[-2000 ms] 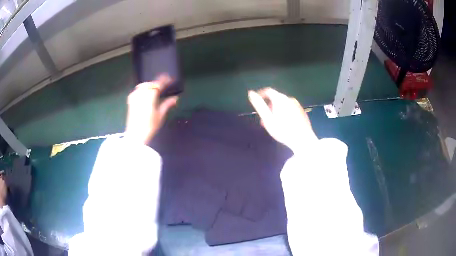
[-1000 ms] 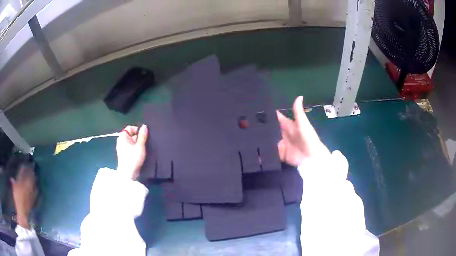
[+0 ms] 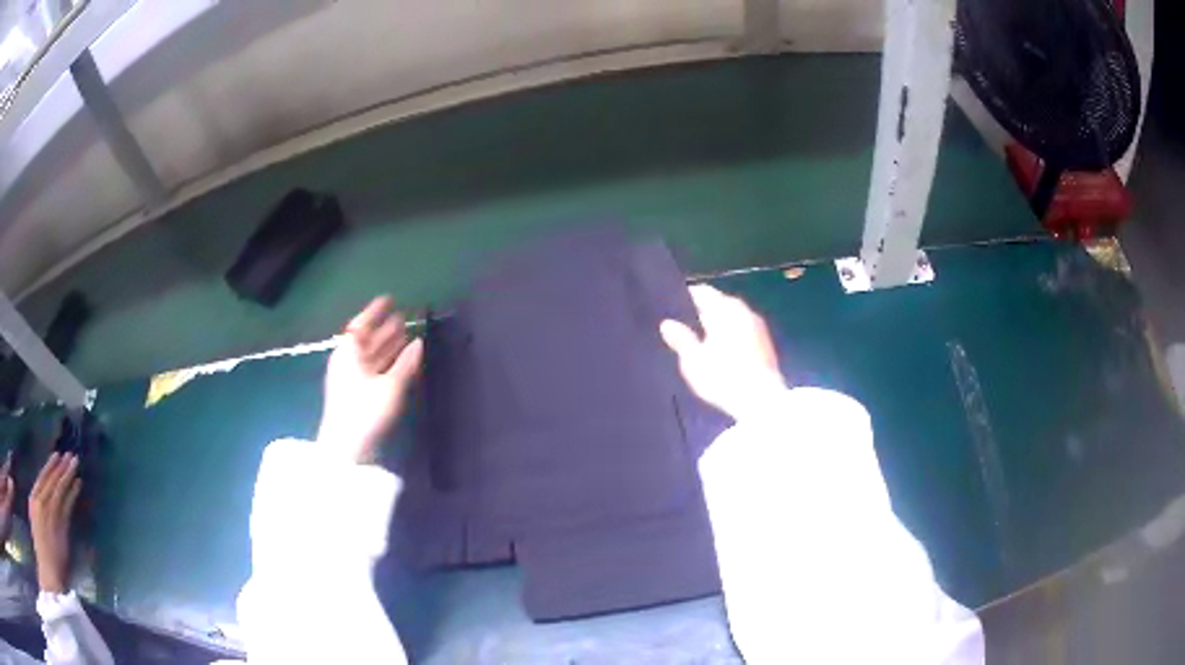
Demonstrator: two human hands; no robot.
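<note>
A dark purplish card blank (image 3: 565, 377) lies in front of me on the stack of blanks (image 3: 624, 572), whose lower edges stick out unevenly. My right hand (image 3: 730, 353) rests at the blank's right edge, fingers on the side flap; whether it grips is unclear. My left hand (image 3: 370, 377) is just left of the blank, fingers apart and slightly blurred, holding nothing. A folded black tray (image 3: 285, 247) lies on the green conveyor belt (image 3: 520, 163) at the upper left.
A white post (image 3: 906, 156) stands on the teal worktop (image 3: 858, 351) at right, with a black fan (image 3: 1053, 78) and red box (image 3: 1072, 195) beyond. Another person's hands (image 3: 53, 507) are at far left. Another dark piece (image 3: 63, 327) lies on the belt's left end.
The folded tray has moved left along the belt. The loose spread of blanks is now one blank over the stack, its left side raised. My right hand has moved left onto its edge.
</note>
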